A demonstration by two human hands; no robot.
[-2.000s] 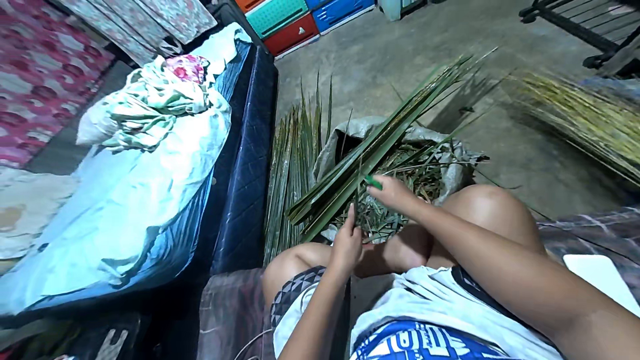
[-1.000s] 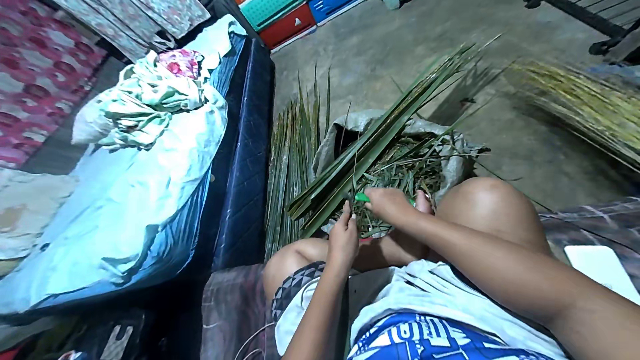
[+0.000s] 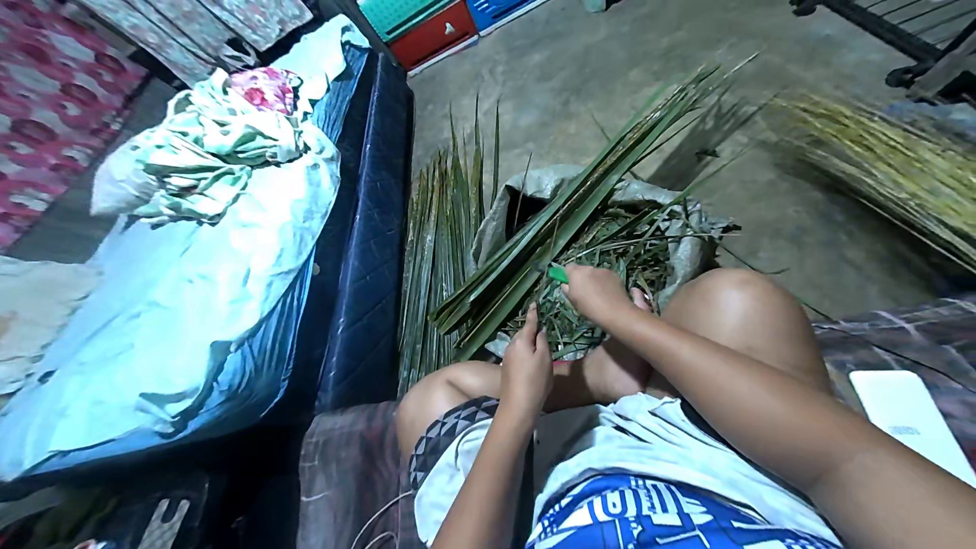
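Note:
My right hand [image 3: 598,292] is closed around a green-handled tool [image 3: 558,274], probably a small knife; its blade is hard to make out. Below and left of it, my left hand [image 3: 526,358] has its fingers drawn together near a thin strip that I cannot trace clearly. Long green palm leaflets [image 3: 564,213] lie diagonally across an open woven sack [image 3: 690,236]. Shredded leaf scraps [image 3: 629,255] fill the sack under and beside both hands. To the left, more long leaflets [image 3: 438,267] lie on the floor against the bed.
A blue mattress [image 3: 366,221] with a light blue sheet and bundled cloths stands at the left. Yellowish-green strips [image 3: 900,168] lie at the right. A white device [image 3: 907,419] rests on the plaid cloth [image 3: 907,335] beside my leg. A dark metal rack [image 3: 877,30] stands at top right.
My right hand with the green-handled tool has moved slightly up, away from my left hand, since one second ago. The leaflets across the sack lie much as before.

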